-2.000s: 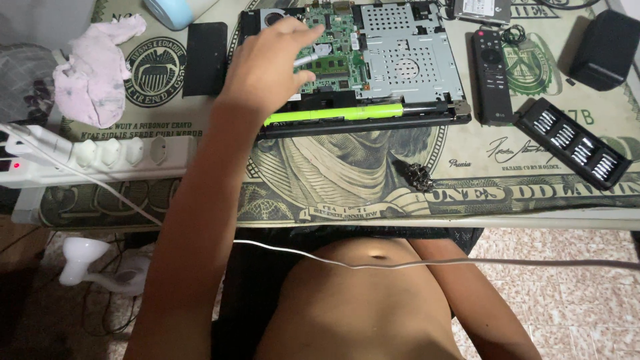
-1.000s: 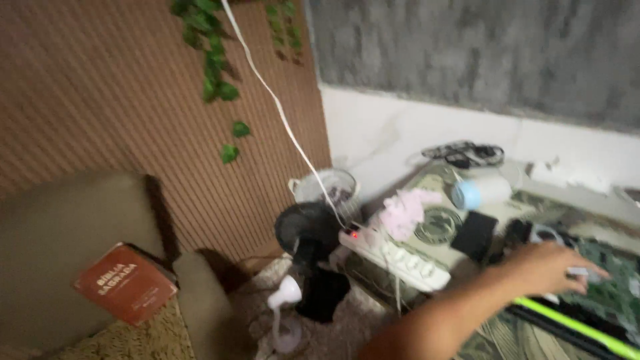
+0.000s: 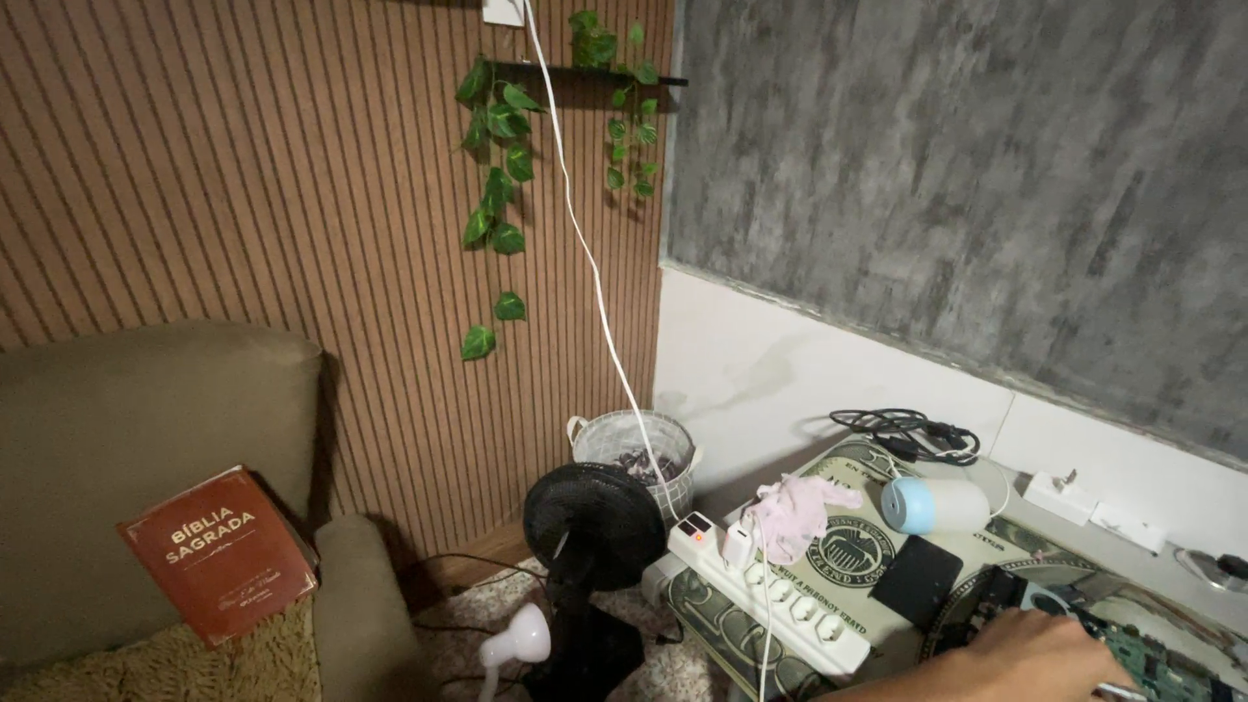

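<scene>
At the lower right, my left hand (image 3: 1043, 655) reaches over the opened laptop's green circuit board (image 3: 1136, 655). Its fingers bend down at a small pale thing near the board; whether they grip it cannot be made out. Left of the hand lies a flat black rectangular item (image 3: 917, 582) on the banknote-print desk mat (image 3: 838, 624). Most of the laptop is cut off by the frame edge. My right hand is out of view.
A white power strip (image 3: 780, 609) with a plugged charger and cords lines the desk's left edge, near a pink cloth (image 3: 795, 517) and a blue-and-white cylinder (image 3: 936, 505). Beyond stand a black fan (image 3: 593, 517), a basket (image 3: 634, 429) and an armchair (image 3: 156, 409) with a red book (image 3: 224, 556).
The view has swung far to the left, from the desk to the room's corner and armchair. My left hand stays over the laptop board.
</scene>
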